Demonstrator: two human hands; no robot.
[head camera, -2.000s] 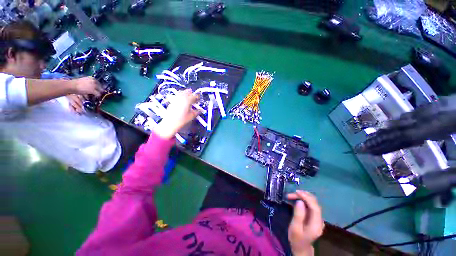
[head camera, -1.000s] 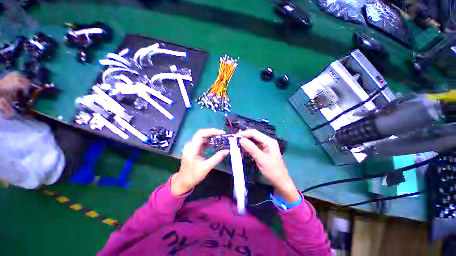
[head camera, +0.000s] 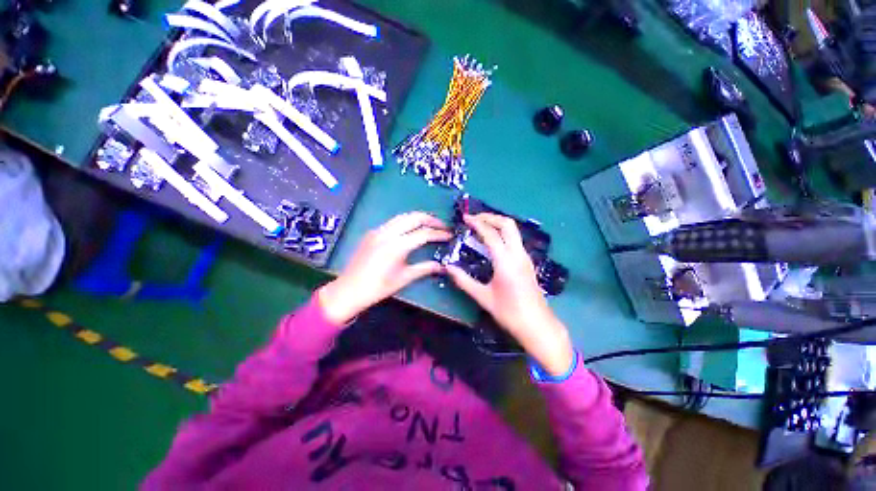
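Observation:
The black unit (head camera: 531, 237) lies on the green bench mat in front of me, partly hidden by my hands. My left hand (head camera: 399, 257) is at the unit's left side, with its fingertips on a small module (head camera: 468, 251). My right hand (head camera: 504, 273) is over the unit, with thumb and fingers around the same small dark and silvery module. Its white flat cable is not clearly visible now. A blue strap (head camera: 554, 369) is on my right wrist.
The black tray (head camera: 360, 216) with white flat cables (head camera: 296, 125) is at left. An orange-yellow wire bundle (head camera: 455, 112) and two round black parts (head camera: 548, 118) lie beyond the unit. Screw feeders (head camera: 615, 182) and an electric screwdriver (head camera: 716, 240) are at right. Yellow-black tape marks the floor.
Both hands went from holding the module with its hanging white cable near my body to the black unit. Earlier, my left hand was over the cable tray. The view has shifted.

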